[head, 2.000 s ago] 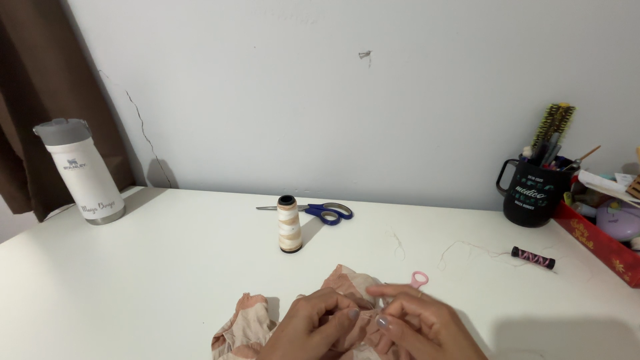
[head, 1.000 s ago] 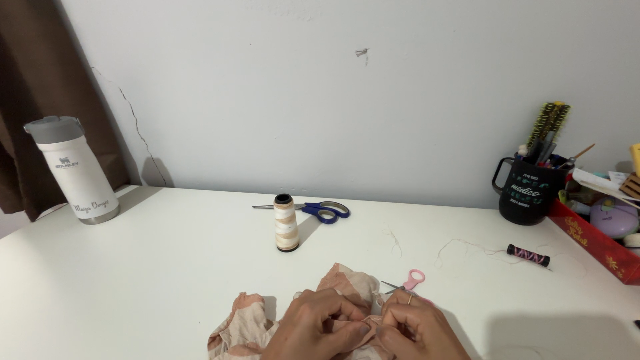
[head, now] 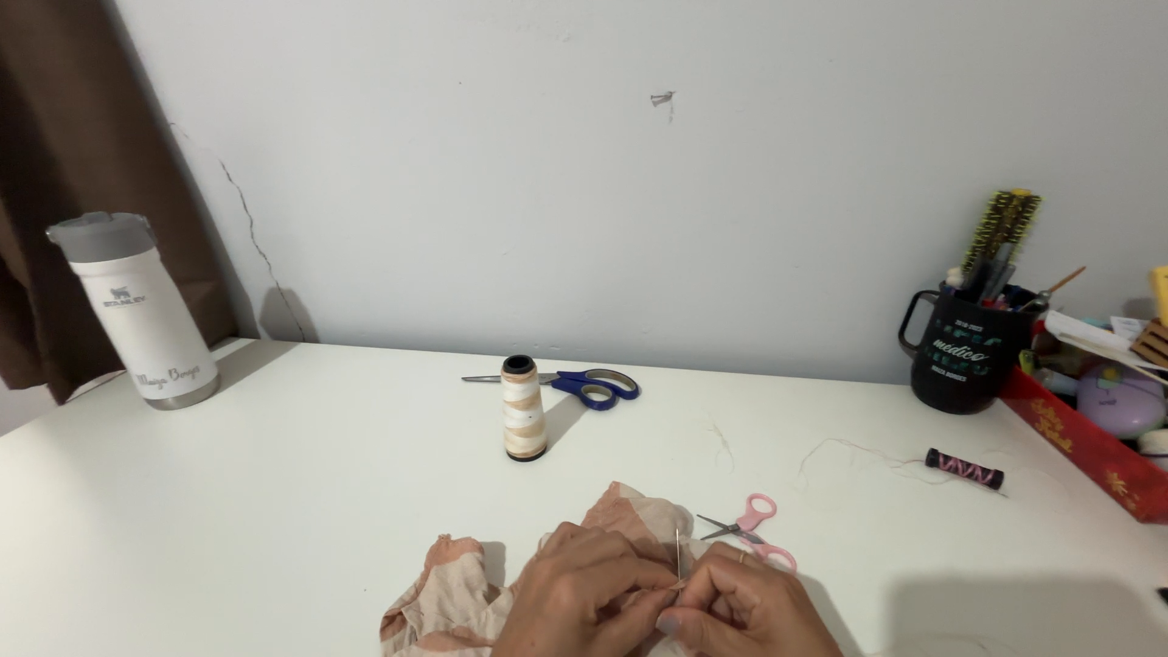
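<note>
A pink-and-cream patterned cloth (head: 465, 593) lies bunched at the table's near edge. My left hand (head: 589, 589) pinches a fold of it between thumb and fingers. Close against its fingertips, my right hand (head: 744, 602) also grips the cloth. A thin sewing needle (head: 678, 552) stands upright between the two hands; which fingers hold it is hidden. Small pink-handled scissors (head: 753, 525) lie open just beyond my right hand. Farther back, a spool of cream and tan thread (head: 523, 411) stands upright before blue-handled scissors (head: 593, 388).
A small spool of pink and dark thread (head: 964, 469) lies at right, its loose thread trailing left. Behind it are a black mug (head: 967, 351) holding a round brush and pens, and a red box (head: 1077, 447) of small items. A white tumbler (head: 146, 319) stands at left.
The needle now shows upright between the hands. More of the small pink scissors is in sight beside my right hand than two seconds ago. Both hands remain at the cloth.
</note>
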